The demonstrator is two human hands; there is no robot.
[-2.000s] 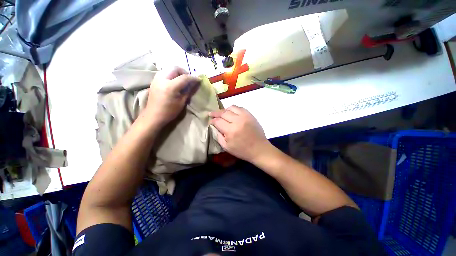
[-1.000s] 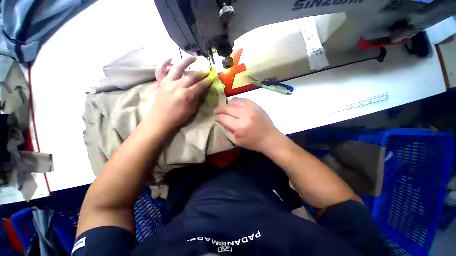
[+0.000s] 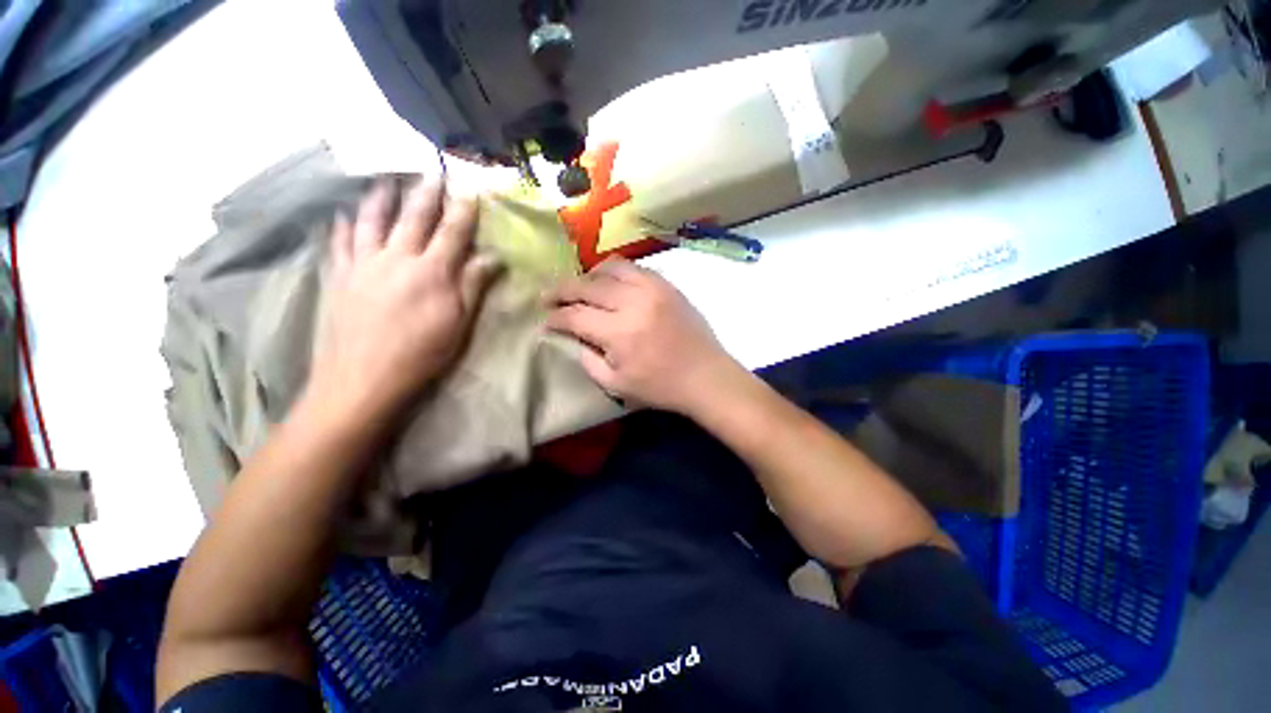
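The khaki garment piece (image 3: 258, 334) lies creased on the white table, its upper right part lit yellow below the presser foot (image 3: 530, 167). My left hand (image 3: 397, 286) lies flat on the cloth with its fingers spread, left of the needle area. My right hand (image 3: 634, 327) is at the cloth's right edge, fingertips together and holding that edge. The sewing machine head (image 3: 655, 49) stands above. Whether the cloth is under the presser foot is hard to tell.
Thread snips (image 3: 718, 241) lie right of the red-orange tape marks (image 3: 597, 206). A white paper strip (image 3: 809, 132) is on the machine bed. A blue crate (image 3: 1115, 488) stands below at right, another (image 3: 376, 627) at lower left. Dark grey-blue cloth (image 3: 70, 63) is at the upper left.
My left hand has moved left from beside the needle and now lies flat with fingers spread. My right hand stays at the cloth's right edge. The whole view has shifted, scene moving left.
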